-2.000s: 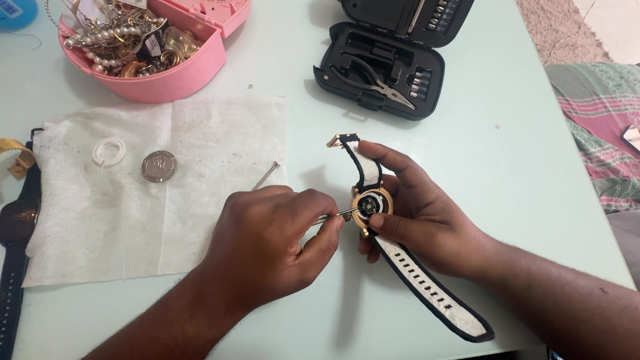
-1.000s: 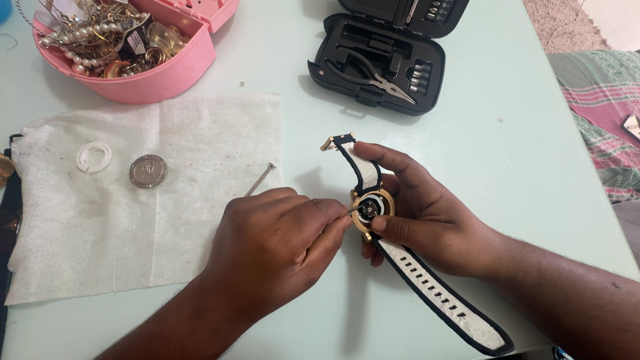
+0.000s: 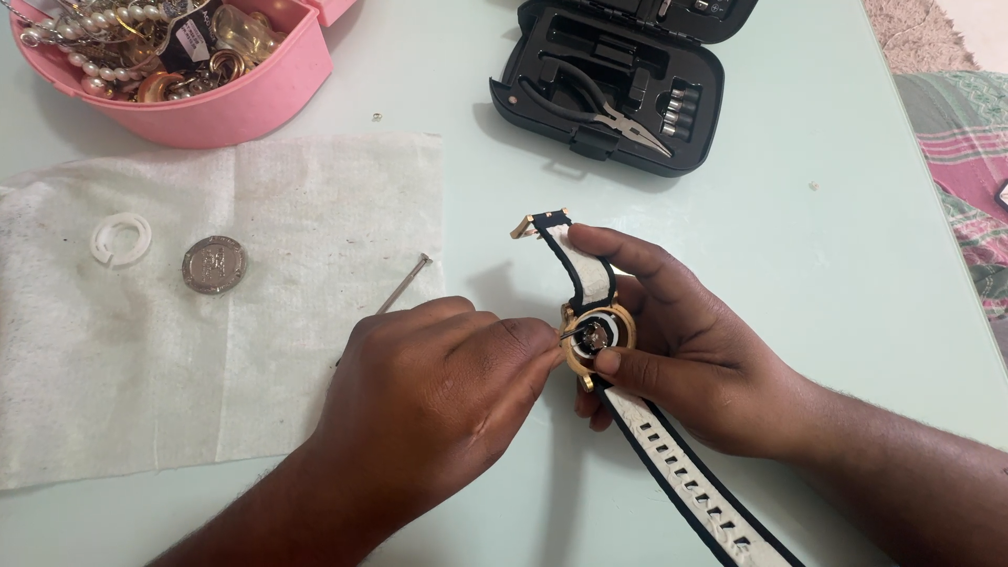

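My right hand (image 3: 693,339) holds a gold-rimmed wristwatch (image 3: 628,324), its thumb on the rim of the case. The case back is off and the movement shows inside a white ring. A black-edged white strap (image 3: 685,472) runs down from the case, and its buckle end points up. My left hand (image 3: 449,386) pinches a thin metal tool (image 3: 571,334), its tip inside the case; most of the tool is hidden by the fingers. Past my left knuckles a slim metal rod (image 3: 405,283) lies on the white cloth (image 3: 315,205). A round metal case back (image 3: 214,265) and a white plastic ring (image 3: 120,240) lie further left.
A pink box (image 3: 236,110) of jewellery stands at the upper left. An open black tool case (image 3: 606,150) with needle-nose pliers (image 3: 630,130) and small sockets (image 3: 673,112) is at the top. Small bits lie on the pale table. Patterned fabric (image 3: 965,165) shows at the right edge.
The view has shifted, so the dark watch at the left edge is out of sight. Both hands keep their hold at the gold watch, with the tool's tip still at the open case.
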